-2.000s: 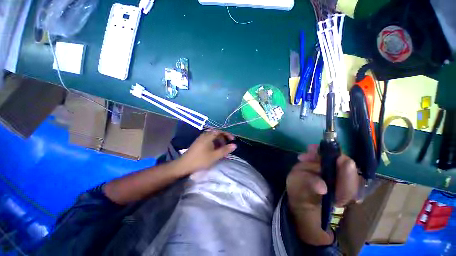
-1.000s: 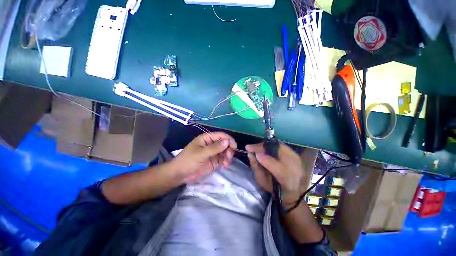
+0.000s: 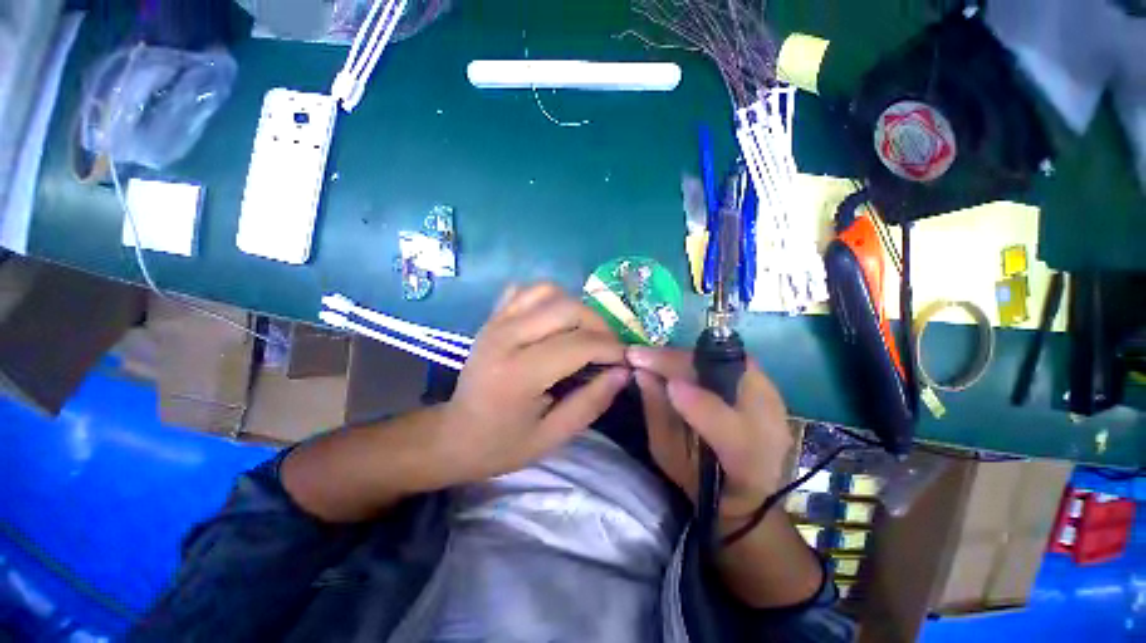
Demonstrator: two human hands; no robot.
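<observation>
The green round disc (image 3: pixel 666 286) lies near the bench's front edge with a small circuit board (image 3: pixel 649 297) and a pale strip across it. My right hand (image 3: pixel 735 421) holds the soldering iron (image 3: pixel 720 364) upright, its tip to the right of the disc, off the board. My left hand (image 3: pixel 534 377) is just left of and below the disc, thumb and fingers pinched. The fingertips of both hands meet below the disc; what lies between them is too small to tell. White strips (image 3: pixel 396 330) run towards my left hand, which hides their right ends.
Small boards (image 3: pixel 429 254), a white housing (image 3: pixel 287 176) and a white bar (image 3: pixel 574 75) lie left and behind. Blue-handled tools (image 3: pixel 711 226), a white strip bundle (image 3: pixel 782 214), an orange-black tool (image 3: pixel 867 320), a tape ring (image 3: pixel 955 345) and a fan (image 3: pixel 915 141) are right.
The iron came from the right, was over the board a second ago, and now stands right of the disc. My left hand has moved up and right to my right fingertips. The view has shifted.
</observation>
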